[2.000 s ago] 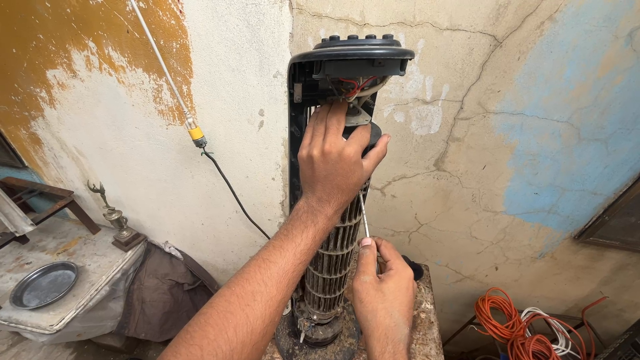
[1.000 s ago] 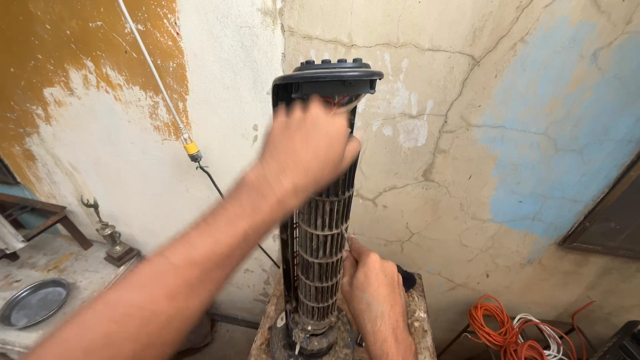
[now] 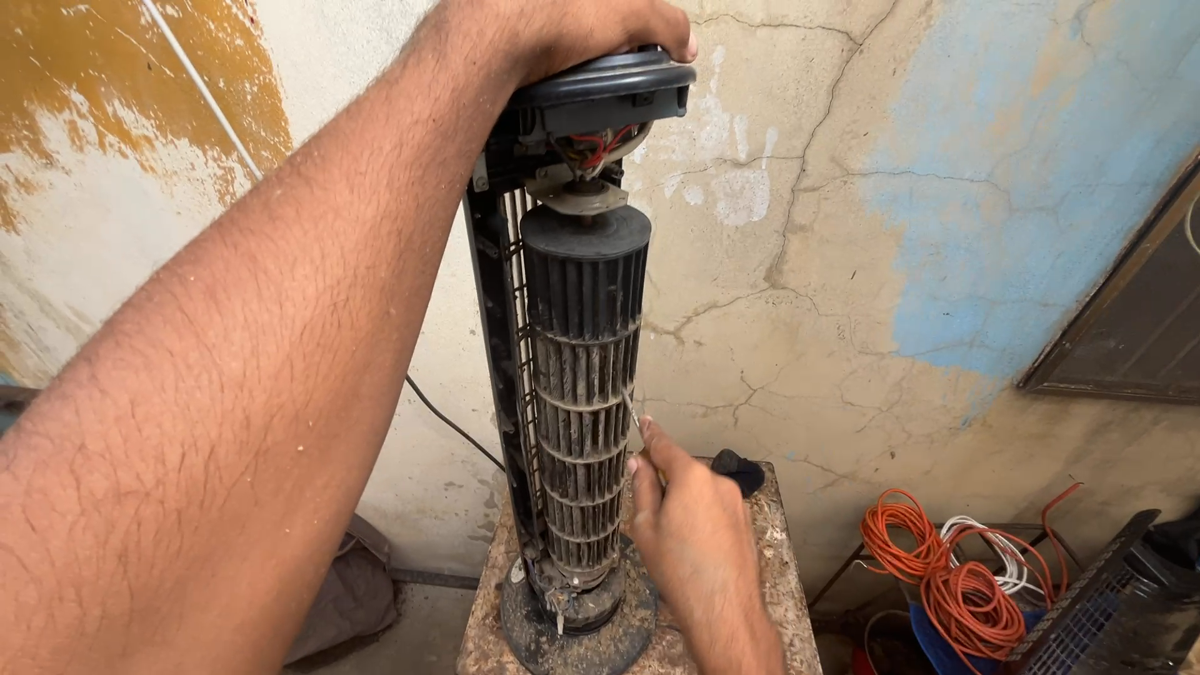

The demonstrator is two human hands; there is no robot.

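Note:
An opened tower fan stands upright, its dusty cylindrical blower wheel (image 3: 581, 422) exposed below red and pale wires (image 3: 600, 148). My left hand (image 3: 600, 33) rests on the fan's dark top cap (image 3: 609, 80), fingers over its far edge. Low on the right, my right hand (image 3: 694, 525) grips a thin metal-shafted tool (image 3: 634, 412), whose tip is at the wheel's right side; its handle is mostly hidden in my fingers. The round base (image 3: 628, 637) is on a worn, speckled stand (image 3: 778, 581).
A black cloth-like item (image 3: 738, 472) lies on the stand's back right corner. Coiled orange cables (image 3: 975, 609) and white cable (image 3: 1008, 553) are at lower right, beside a black grille panel (image 3: 1078, 600). A cracked wall (image 3: 750, 356) is behind; a dark cord (image 3: 450, 422) hangs left.
My left hand has moved from the wires under the top housing up onto the top cap. The upper part of the blower wheel is now uncovered. My right hand stays low beside the wheel.

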